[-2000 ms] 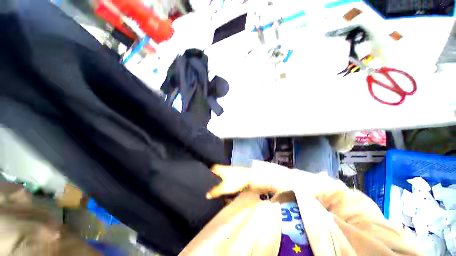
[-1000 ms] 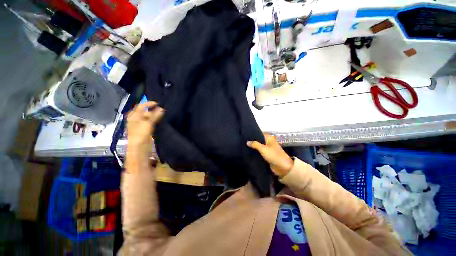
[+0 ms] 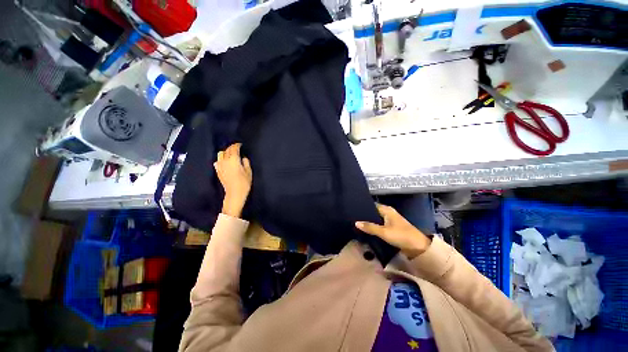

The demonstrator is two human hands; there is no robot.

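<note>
A large black garment lies over the table and hangs over its front edge towards my lap, left of the needle area. My left hand rests on the garment's left part, its fingertips against the cloth; whether they pinch it is unclear. My right hand holds the garment's lower right edge near my chest, thumb on top and the other fingers partly hidden.
The white sewing machine stands behind, with red-handled scissors and small snips on its bed. A second machine end is at left. Blue crates hold white pieces at right and bundles at left.
The garment swung from the left onto the table and now lies flatter. In the last second my left hand moved right onto it, and my right hand moved slightly down and right with its edge.
</note>
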